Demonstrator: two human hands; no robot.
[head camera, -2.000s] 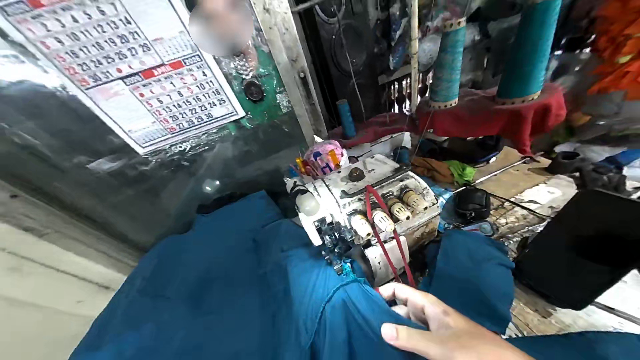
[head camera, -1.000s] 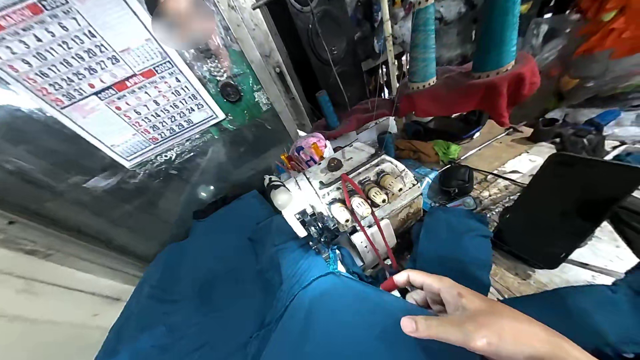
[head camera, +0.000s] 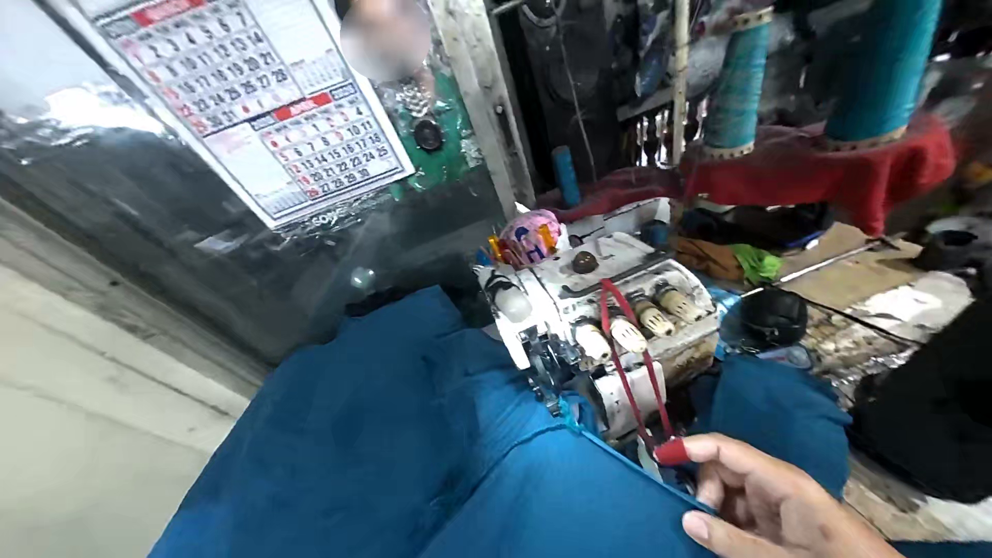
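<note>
Blue cloth (head camera: 372, 449) spreads over the lower left and runs under the presser foot (head camera: 554, 403) of a white overlock sewing machine (head camera: 535, 291). My right hand (head camera: 767, 496) is at lower right, thumb and fingers pinching the cloth's edge, which runs straight from the foot. A looped red cord (head camera: 620, 372) hangs over the machine's cream tension dials (head camera: 628, 335); its lower end meets a red patch at my index fingertip, and whether I hold it is unclear. My left hand is not in view.
Teal thread cones (head camera: 736, 93) stand on a red cloth (head camera: 814, 174) at the back right. A calendar (head camera: 256, 116) hangs on the glass at left. A black object (head camera: 930, 403) and more blue cloth (head camera: 775, 411) lie to the right. A pink pincushion (head camera: 531, 232) sits behind the machine.
My right hand has moved right, away from the presser foot. The red patch now at my index fingertip does not show there in the oldest frame. The cloth's edge now runs straighter.
</note>
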